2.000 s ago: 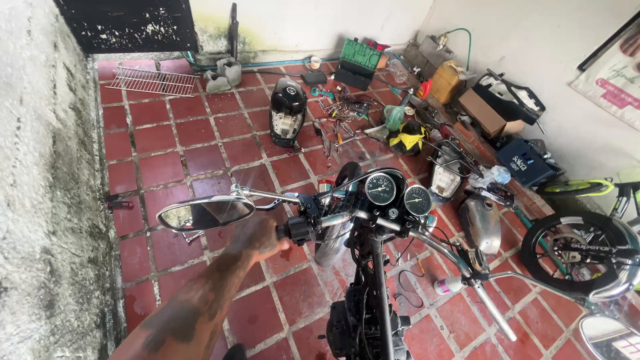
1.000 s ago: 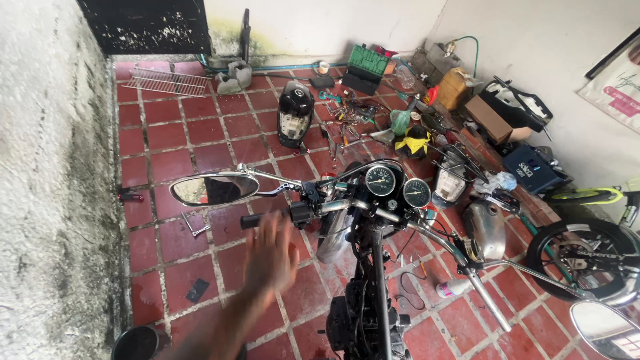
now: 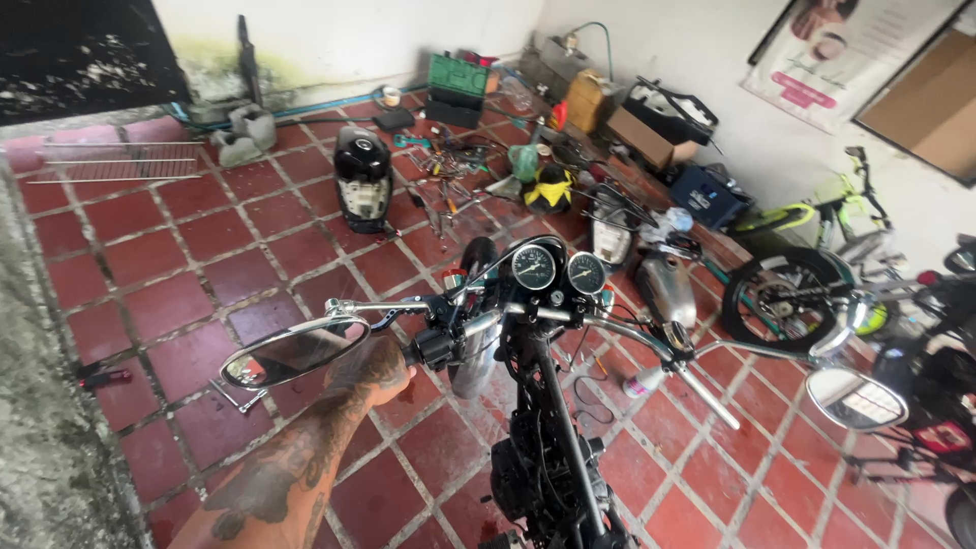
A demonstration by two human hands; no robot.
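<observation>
My left hand [image 3: 374, 374] is closed around the black left handlebar grip [image 3: 412, 354] of a stripped motorcycle. An oval chrome mirror [image 3: 297, 352] partly covers the hand. Right of it are the black switch housing [image 3: 436, 347] and the lever [image 3: 396, 311]. Two round gauges, a larger one [image 3: 534, 267] and a smaller one [image 3: 586, 273], sit at the middle of the handlebar. The bare metal right end of the handlebar [image 3: 709, 396] has no hand on it. Below runs the exposed frame tube [image 3: 560, 435]. My right hand is out of view.
On the red tiles lie a motorcycle fuel tank [image 3: 363, 179], scattered hand tools [image 3: 442, 168], a green-lidded toolbox [image 3: 457, 88], a bare metal tank [image 3: 665, 286] and a spray bottle [image 3: 644, 381]. A wrench [image 3: 242, 398] lies at left. Another motorcycle's wheel [image 3: 785, 297] stands at right.
One second ago my left hand was off the grip with its fingers spread; now it is around the grip. Two seconds ago it was also at the grip.
</observation>
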